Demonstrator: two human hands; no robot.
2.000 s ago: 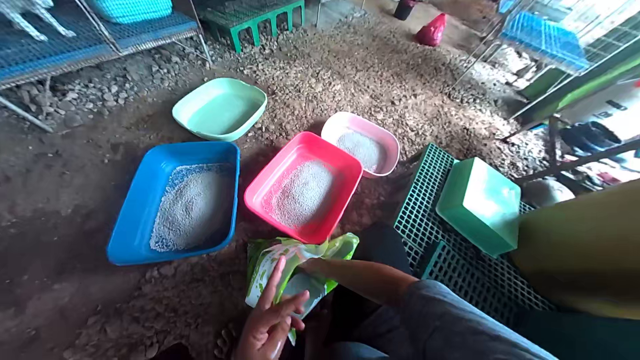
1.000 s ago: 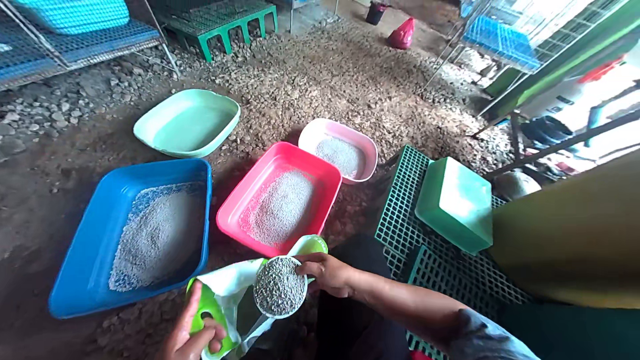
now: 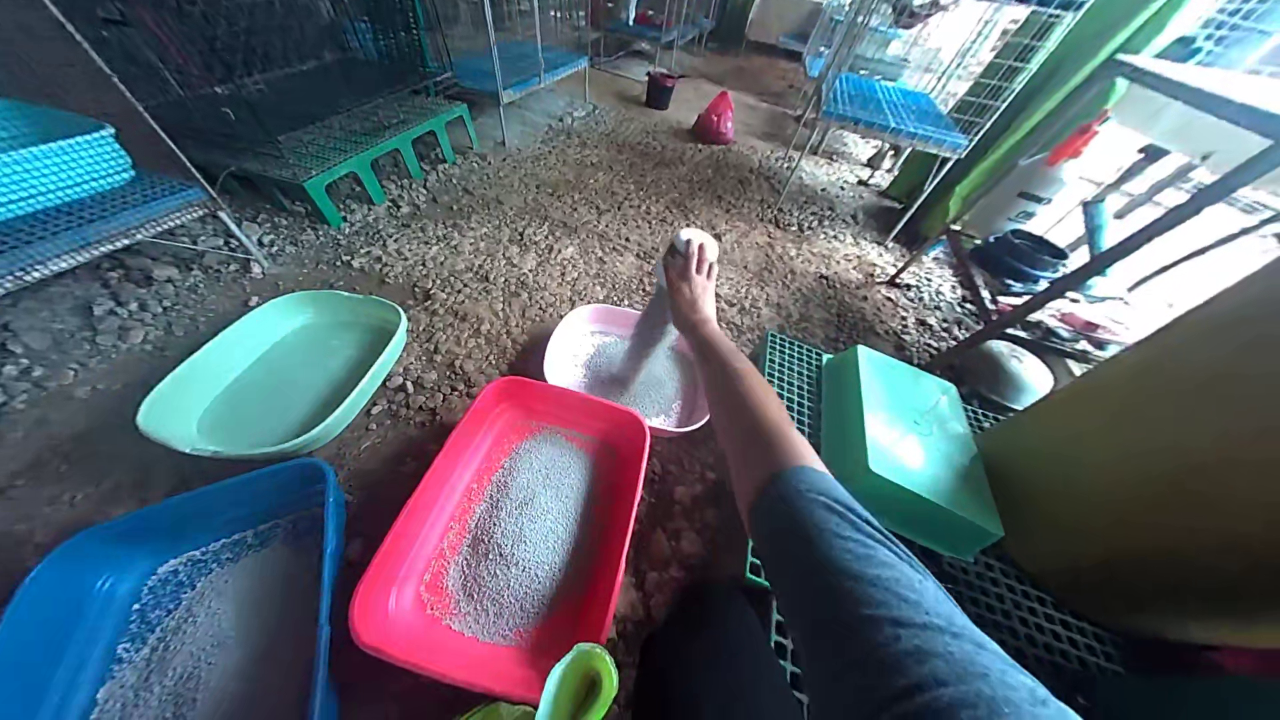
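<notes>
My right hand, arm stretched forward, grips a white scoop or cup tilted over the pink litter tray. Grey litter granules stream from it into that tray. Nearer me, the red litter tray holds a heap of grey litter. At lower left the blue litter tray also has litter in it. A pale green tray with no litter visible lies behind the blue one. The rolled green edge of a bag shows at the bottom. My left hand is out of view.
An upturned green plastic tub rests on green grating at right, beside a large yellowish rounded object. Wire cages with blue floors and a green slatted platform stand farther back. A red bag sits on the gravelly ground.
My right hand has moved from above the bag, where it held the scoop full of litter, forward to the pink tray. Litter now pours out. My left hand has left the view, which has shifted.
</notes>
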